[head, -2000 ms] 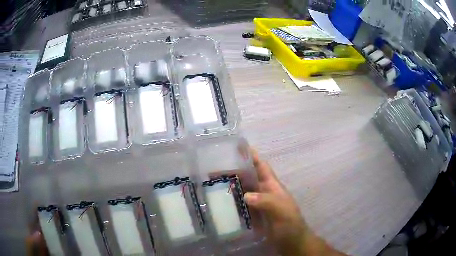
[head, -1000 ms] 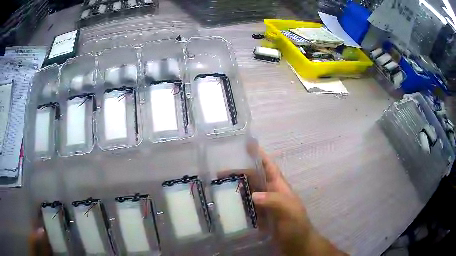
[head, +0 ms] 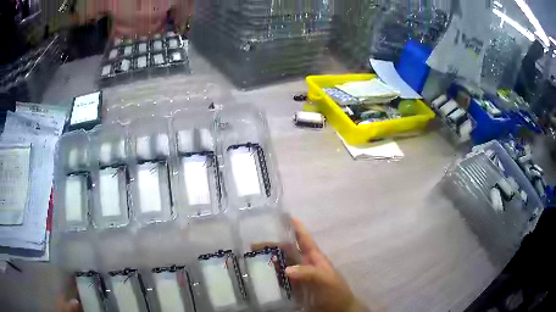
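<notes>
A clear blister tray (head: 146,234) lies in front of me, tilted in view, with two rows of five pockets. Each pocket holds a white battery pack (head: 246,172) with a black edge strip and thin red wires at its dark end. My right hand (head: 320,277) grips the tray's right edge, thumb on top beside the lower right pack. My left hand (head: 68,303) shows only as fingertips at the tray's lower left edge, mostly cut off; it holds that edge.
Record sheets (head: 27,177) lie left. A dark-framed box (head: 86,110) and another filled tray (head: 145,56) are behind. Tall tray stacks (head: 262,42) stand at the back. A yellow bin (head: 372,131), a loose pack (head: 309,119) and a clear bin (head: 488,198) are right.
The view has tilted up, so the table things and held tray appear lower. More of the back tray, the tray stacks and a person behind shows. Both hands still hold the tray.
</notes>
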